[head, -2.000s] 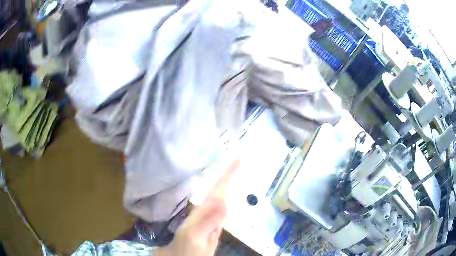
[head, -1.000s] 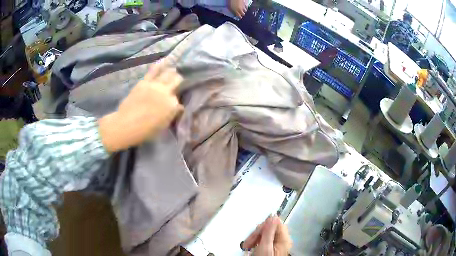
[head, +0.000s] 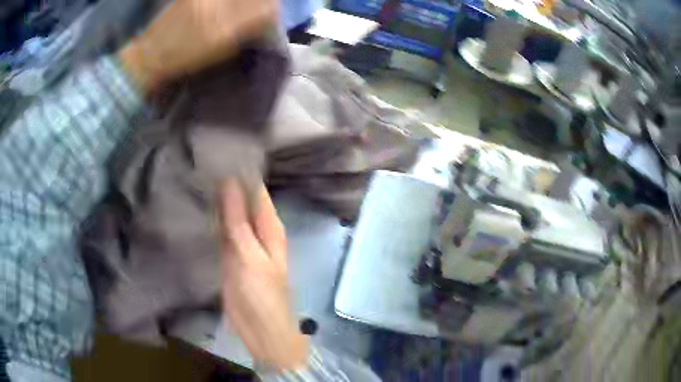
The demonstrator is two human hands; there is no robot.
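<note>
A heap of grey-brown garment pieces lies left of the overlock machine, over the white table. My left hand is at the top left, blurred, closed on a raised dark fold of this cloth; its fingertips are hard to see. My right hand is over the lower part of the heap, blurred. Its fingers point up and are spread, with the tips against the cloth; no grip shows. The pale flat cloth plate is left of the machine head. The needle area is too blurred to make out.
A brown surface shows at the bottom left. Beige cloth hangs right of the machine. Thread cones stand on round discs at the upper right. Blue crates are at the top. A dark round hole is in the white table.
My left hand has moved up and lifted a fold of the cloth. My right hand has moved left from beside the cloth plate onto the heap. The view has shifted towards the machine.
</note>
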